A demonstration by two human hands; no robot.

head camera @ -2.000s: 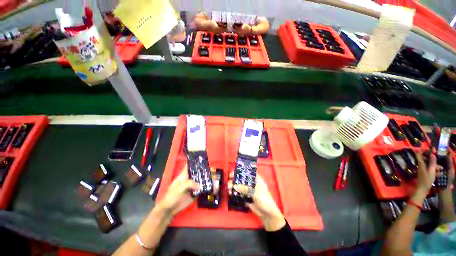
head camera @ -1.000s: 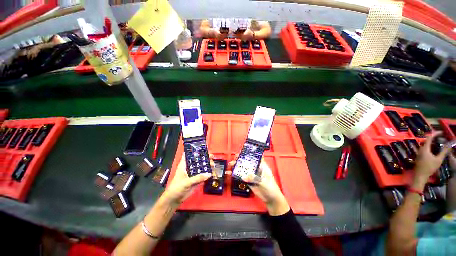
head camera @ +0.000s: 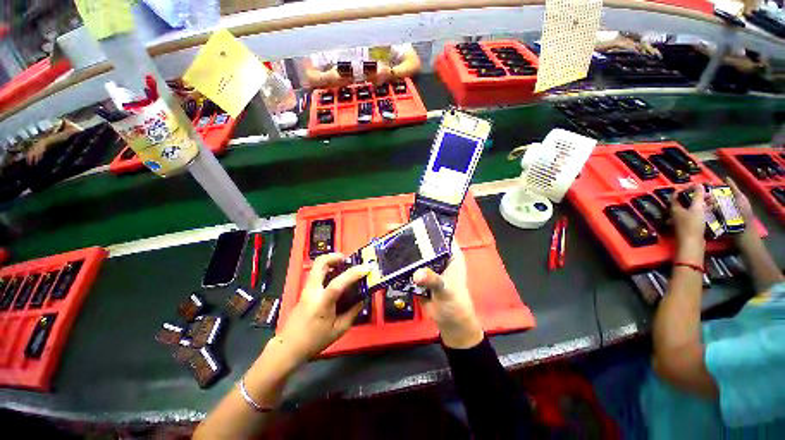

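My left hand (head camera: 331,296) holds an open flip phone (head camera: 404,252), tilted sideways with its lit screen pointing right. My right hand (head camera: 448,288) holds a second open flip phone (head camera: 452,163), its lit screen upright with a blue block. The left phone's screen overlaps the lower part of the right phone and hides most of its keypad. Both are over the red turnover tray (head camera: 508,305). A closed flip phone (head camera: 322,238) lies in the tray's upper left pocket. Another closed phone (head camera: 398,305) lies below my hands, partly hidden.
Phone batteries (head camera: 204,332), a slab smartphone (head camera: 225,259) and a red pen (head camera: 256,260) lie at left. A grey post (head camera: 219,189) stands behind them. A white fan (head camera: 551,172) stands at right. Another red tray (head camera: 602,193) and a worker's hands (head camera: 693,223) are further right.
My left hand has turned its phone sideways across the right one. A closed phone now shows in the upper left pocket. The view has shifted and tilted. The neighbouring worker now holds an open phone.
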